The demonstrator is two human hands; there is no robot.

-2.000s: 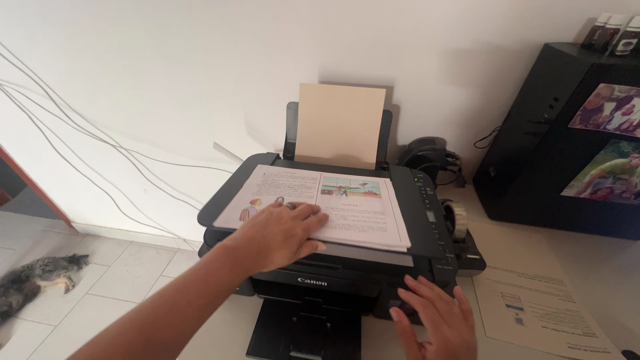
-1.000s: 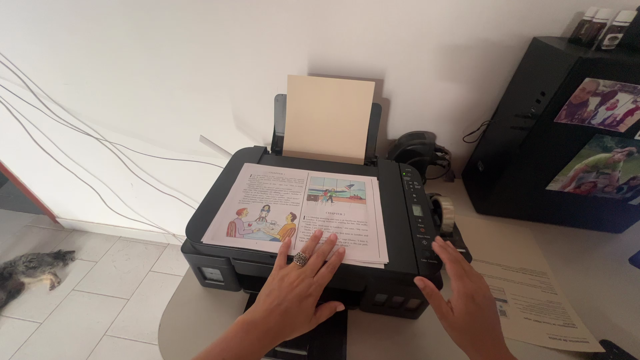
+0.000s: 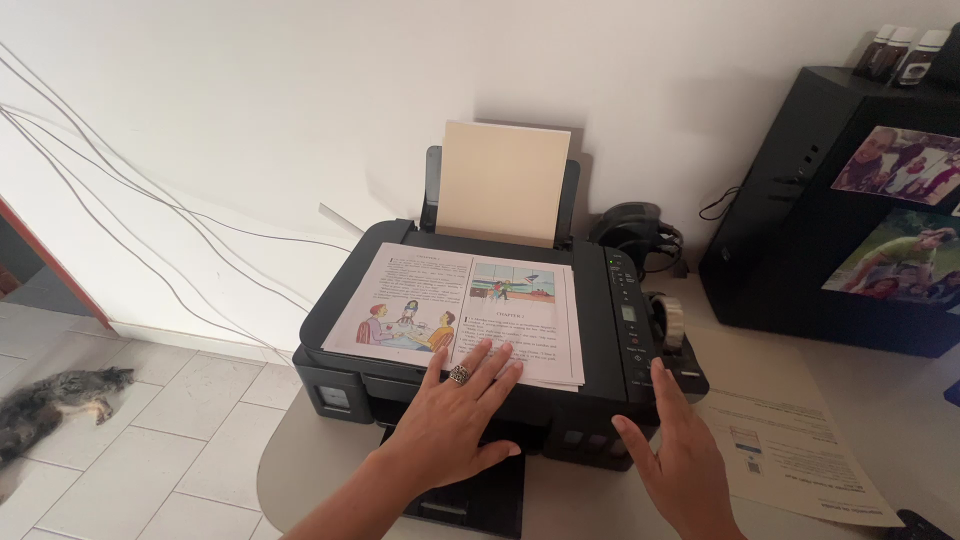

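A black Canon inkjet printer (image 3: 600, 322) stands on the table, with printed, illustrated sheets (image 3: 450, 315) lying on its closed lid. My left hand (image 3: 461, 420), a ring on one finger, has its fingers spread and its fingertips on the lower edge of the sheets. Beside the printer's control panel (image 3: 630, 315), at its front right corner, my right hand (image 3: 679, 457) is raised with thumb and fingers apart, holding nothing. Blank paper (image 3: 502, 184) stands upright in the rear feed. The output tray (image 3: 480, 487) extends below my left hand, partly hidden by it.
A tape roll in a dispenser (image 3: 670, 322) and coiled black cables (image 3: 634, 232) are right of the printer. A printed sheet (image 3: 795, 442) lies on the table (image 3: 300, 465). A black computer case (image 3: 780, 187) carries photos and small bottles (image 3: 892, 56). A furry animal (image 3: 60, 409) lies on the floor.
My left hand has moved from the middle of the sheets to their lower edge, uncovering the left picture. My right hand stays near the printer's front right corner.
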